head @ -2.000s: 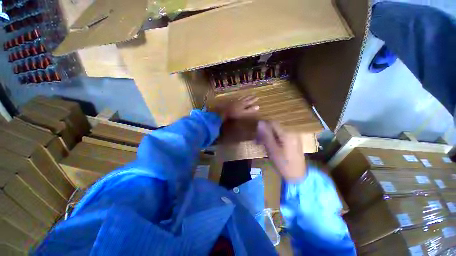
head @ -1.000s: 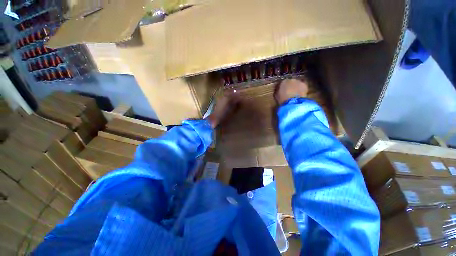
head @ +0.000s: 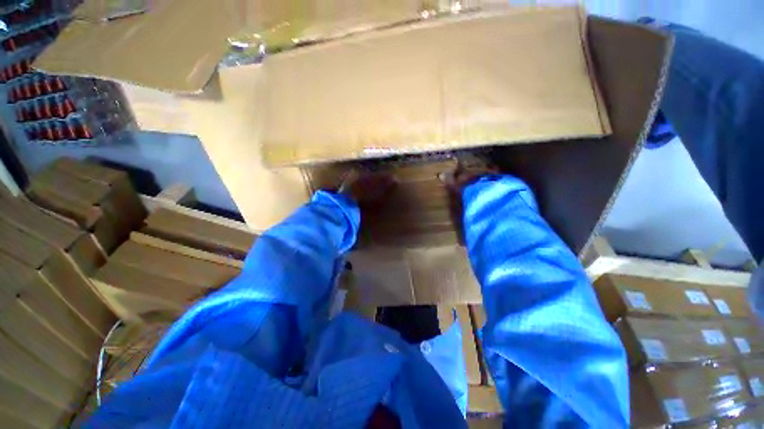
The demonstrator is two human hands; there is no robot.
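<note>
An open brown carton (head: 628, 138) stands in front of me, with a wide flap (head: 427, 92) over its far side. My left hand (head: 369, 186) is inside at the left, dark and blurred. My right hand (head: 471, 170) is inside at the right, its fingers partly hidden under the flap edge. A flat brown cardboard sheet (head: 416, 201) lies between the hands. Only a thin strip of the clear tray (head: 410, 156) shows below the flap edge; its coils are hidden. What the fingers hold cannot be seen.
Trays of red-brown coils (head: 52, 109) lie at the upper left. Brown cartons (head: 50, 251) stand in rows at the left. Labelled cartons (head: 683, 335) are stacked at the lower right beside a wooden edge (head: 670, 270). A person's dark-clothed leg (head: 712, 109) is at the upper right.
Both hands moved from over the cardboard sheet to either side, deeper toward the tray's near edge. The far flap now sits lower in view and covers the coil row that showed before.
</note>
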